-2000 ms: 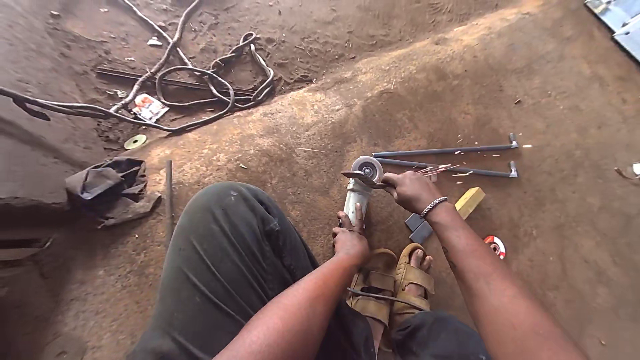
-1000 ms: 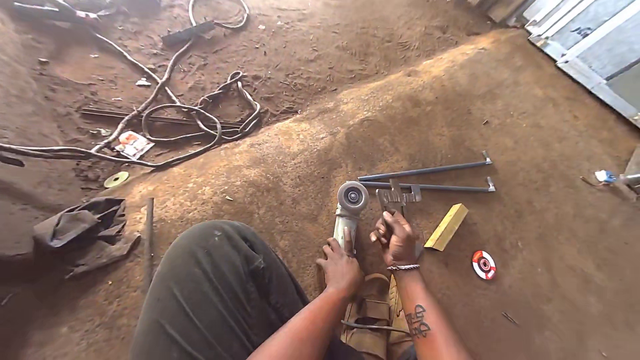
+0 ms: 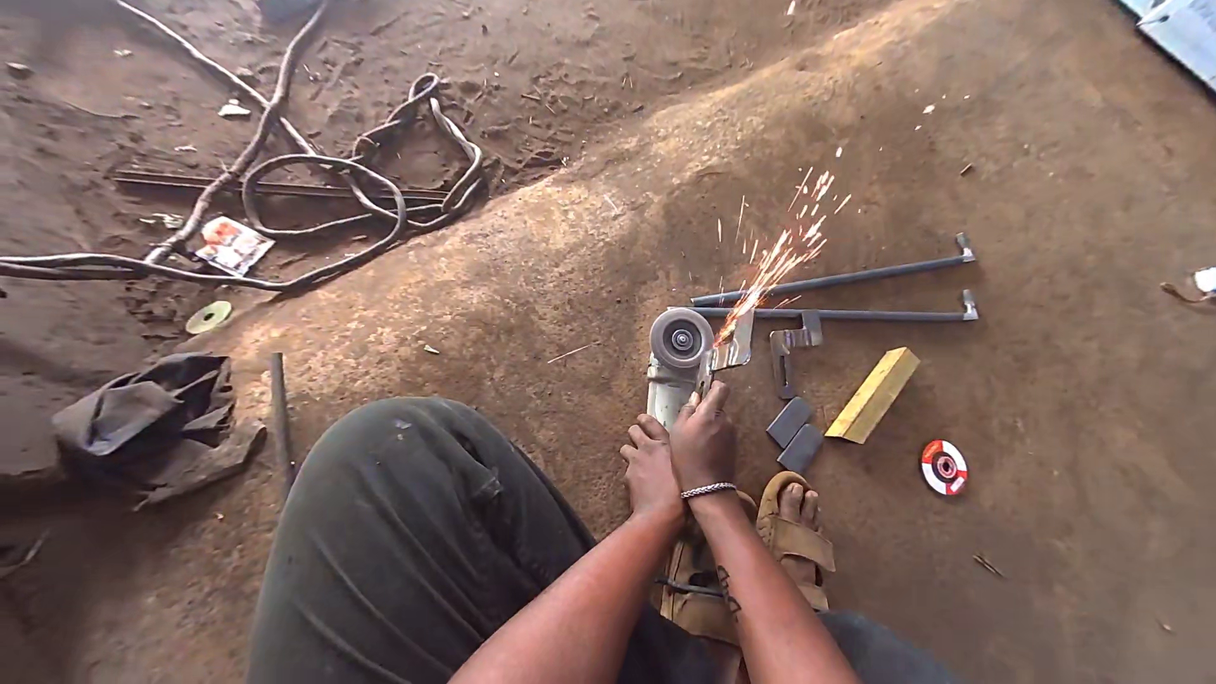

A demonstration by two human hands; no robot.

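Note:
My left hand (image 3: pixel 654 467) grips the body of an angle grinder (image 3: pixel 670 391), whose round disc (image 3: pixel 681 338) faces up. In my right hand (image 3: pixel 704 439) is a bent metal piece (image 3: pixel 733 350), its edge against the right side of the disc. Orange sparks fly from the contact up and to the right. My wrists are close together. Another bent metal piece (image 3: pixel 783 361) lies just right of the held one, above two small dark flat metal pieces (image 3: pixel 800 446).
Two thin metal rods (image 3: pixel 855 314) with short end pieces lie beyond the grinder. A yellow angular bar (image 3: pixel 872 395) and a red-and-white disc (image 3: pixel 944 467) are at right. Tangled cable (image 3: pixel 323 228), a pale disc (image 3: pixel 209 317), dark cloth (image 3: pixel 152 418) and a dark rod (image 3: pixel 279 408) are at left.
My right hand has come left against the grinder, with the metal piece now at the disc. Sparks fly now that were absent one second ago. The view has shifted.

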